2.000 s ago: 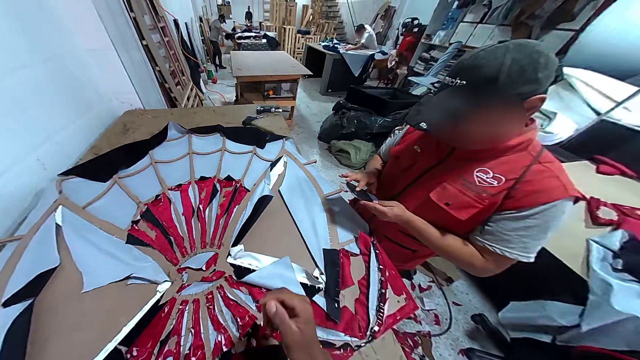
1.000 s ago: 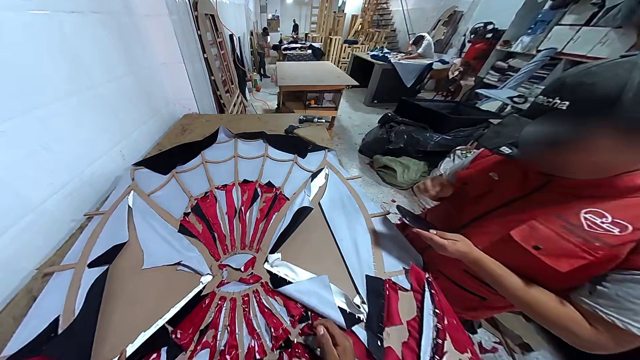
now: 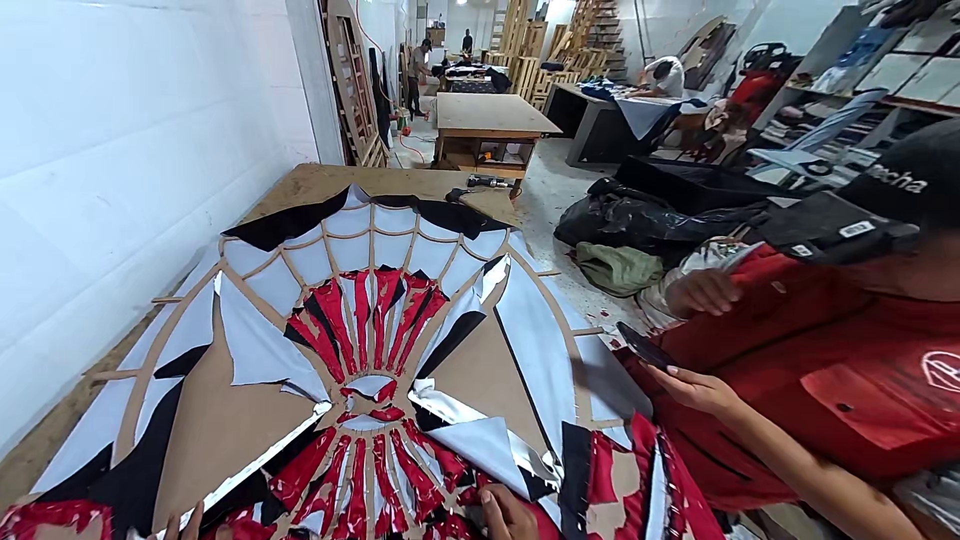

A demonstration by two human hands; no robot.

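A large flat brown panel frame (image 3: 480, 375) lies on the table, with white, black and red fabric fixed across its web-like openings. At the bottom edge, my right hand (image 3: 506, 514) rests on the red fabric (image 3: 450, 465), fingers bent; whether it pinches the cloth is hard to tell. My left hand (image 3: 184, 525) shows only as fingertips at the bottom left, beside a white strip (image 3: 259, 457) and black fabric. Loose white fabric flaps (image 3: 262, 349) fold over the brown panel.
A person in a red vest (image 3: 795, 375) stands at the right, holding a phone (image 3: 643, 346). A power tool (image 3: 489, 181) lies at the table's far edge (image 3: 375, 174). Black bags (image 3: 637, 221) and green cloth (image 3: 619, 268) are on the floor. A white wall borders the left.
My left fingertips have come into view at the bottom left. My right hand remains on the red fabric. The view has swung left since the first frame, and the person in the vest appears nearer.
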